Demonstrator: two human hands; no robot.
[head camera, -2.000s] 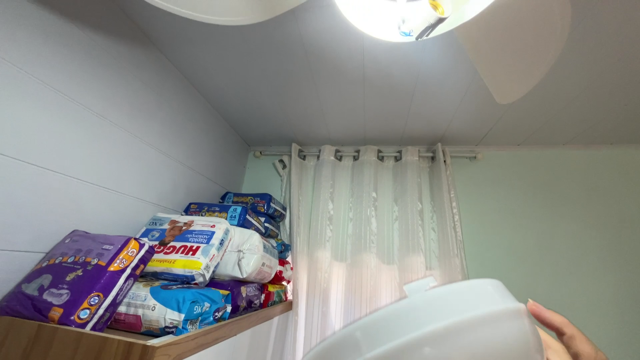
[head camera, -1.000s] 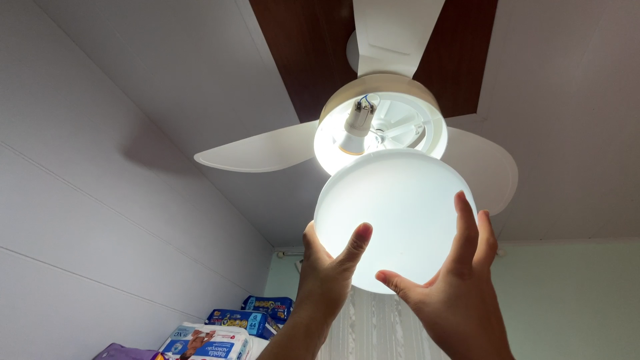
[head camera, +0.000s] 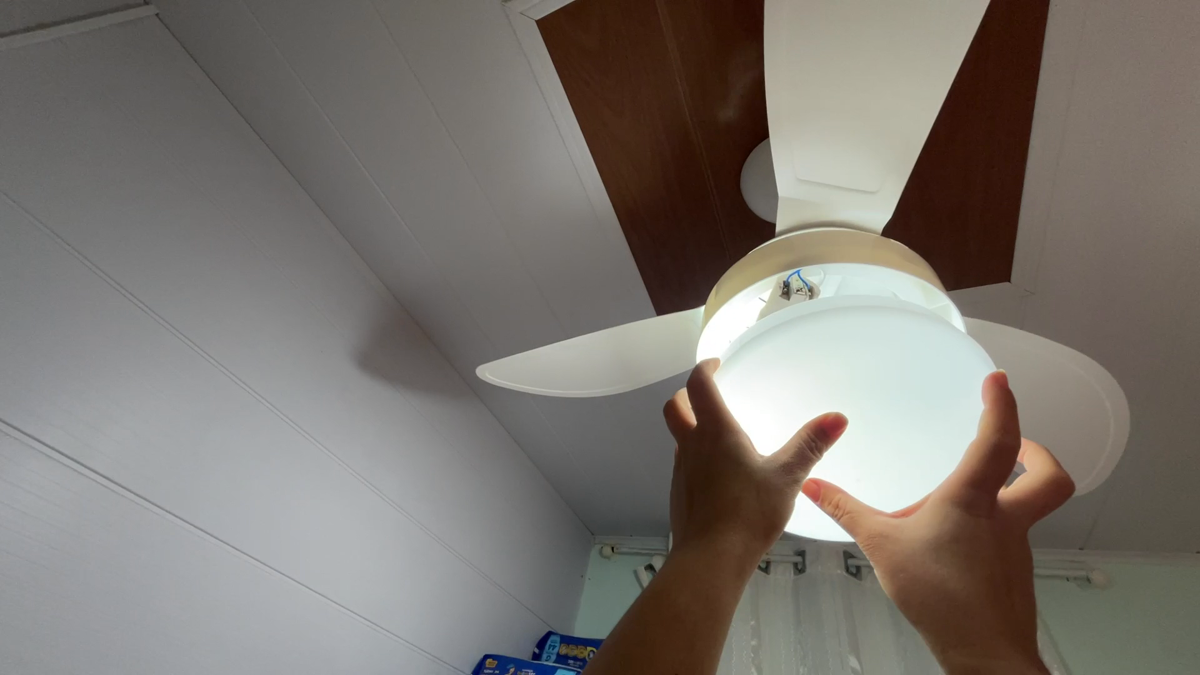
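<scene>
Both my hands grip a round white light cover of a ceiling fan. My left hand holds its left edge, thumb across the face. On the right and lower edge is my right hand, its thumb tip close below the left thumb. The cover sits just under the fan's light housing, tilted, with a gap at the upper left where light, a lamp socket and blue wires show. Whether its rim touches the housing farther round cannot be seen.
White fan blades spread around the housing: one at left, one at right, one upward. Behind them is a brown ceiling panel. Low down are a curtain, its rod and blue diaper packages.
The cover, low at right two seconds ago, is now up against the fan's light area, held in both hands. Since one second ago it has come closer to the housing, hiding the bulb. The view has tilted up.
</scene>
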